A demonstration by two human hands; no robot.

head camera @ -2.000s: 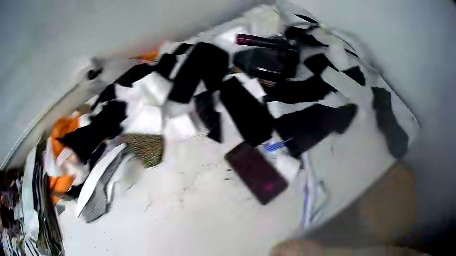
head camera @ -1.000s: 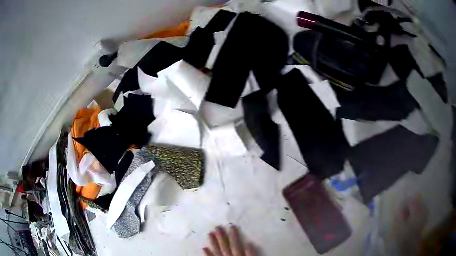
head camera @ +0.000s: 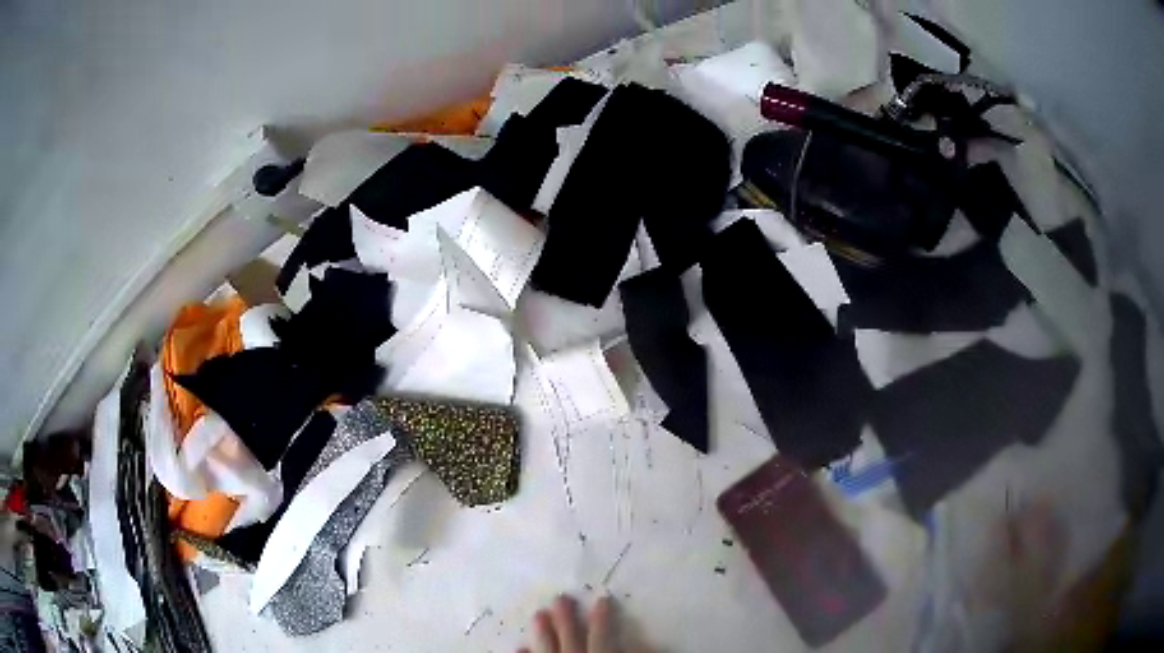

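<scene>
My left hand [head camera: 571, 628] shows only as bare fingertips at the bottom edge, slightly apart on the white table, with nothing seen in them; the rest is cut off. My right hand [head camera: 1031, 549] is a faint blur at the lower right; its fingers and any held thing cannot be made out. A dark red-brown smartphone [head camera: 802, 549] lies between the hands. Left of my left hand lies a speckled grey piece [head camera: 310, 589], partly under a white curved strip [head camera: 319, 517]. A gold-flecked dark cloth [head camera: 479, 449] touches the grey piece.
Black pieces [head camera: 779, 338] and white paper patterns [head camera: 453, 353] cover the middle and back. A black pouch [head camera: 849, 191] with a dark red tube [head camera: 830, 117] lies back right. Orange cloth [head camera: 204, 344] lies left, beside strips [head camera: 160, 561] hanging at the table edge. Blue-marked plastic [head camera: 871, 475] touches the phone.
The view has shifted and steadied. My left hand, out of view two seconds ago, shows lower in the picture than one second ago. The cloth pieces and phone keep their places.
</scene>
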